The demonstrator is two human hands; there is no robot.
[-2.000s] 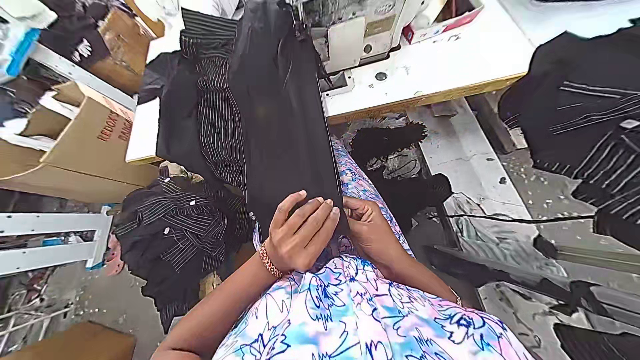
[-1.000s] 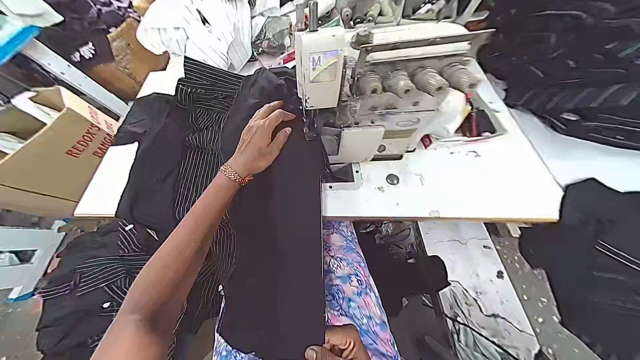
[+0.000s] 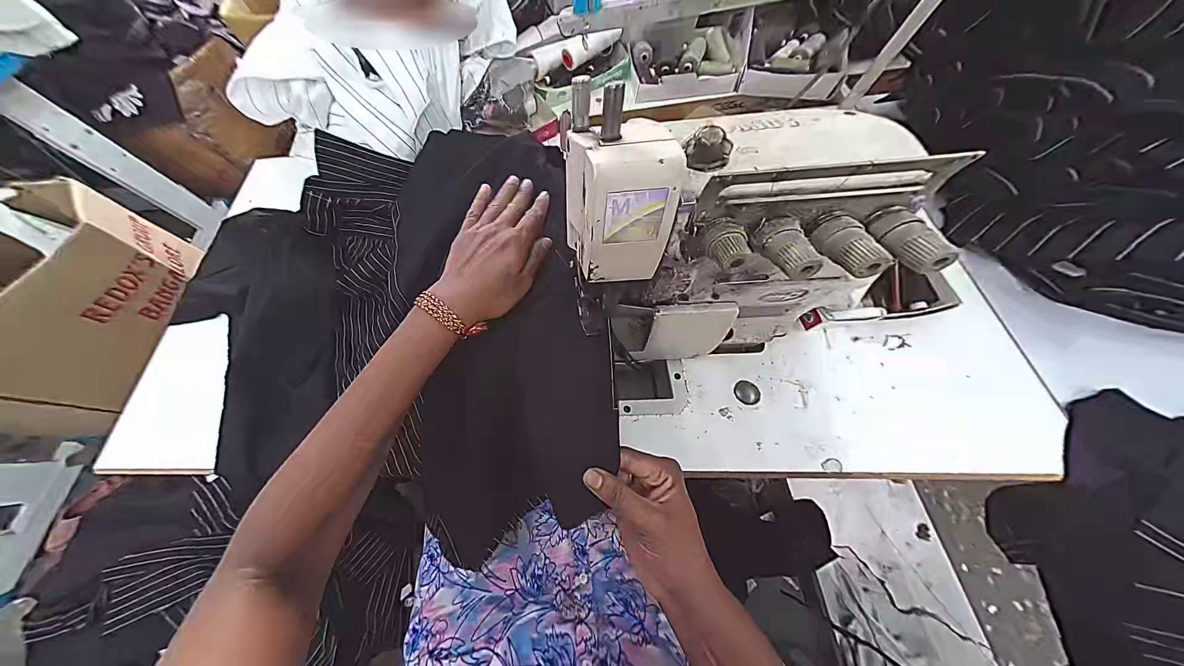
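Observation:
A long black fabric panel (image 3: 518, 398) runs from beside the head of an overlock sewing machine (image 3: 624, 203) down over the table's front edge. My left hand (image 3: 497, 248) lies flat on its upper part, fingers spread, left of the needle area. At the lower right corner, my right hand (image 3: 647, 513) pinches the panel's edge between thumb and fingers. The panel's right edge passes by the presser foot (image 3: 590, 310); whether it is under the foot I cannot tell. Black pinstriped fabric (image 3: 365, 240) and more plain black fabric (image 3: 277, 324) lie to the left.
A cardboard box (image 3: 83, 314) stands at the left. Dark striped garments (image 3: 139, 573) are heaped below the table (image 3: 879, 416). Boxes of thread spools (image 3: 694, 55) sit behind the machine. A person in a white striped garment (image 3: 388, 92) is across the table. Black fabric (image 3: 1101, 518) hangs at the right.
Two seconds ago both hands were together near my lap on the panel's lower part. My left hand has moved up beside the machine head, and the panel's lower end has risen. The view has shifted.

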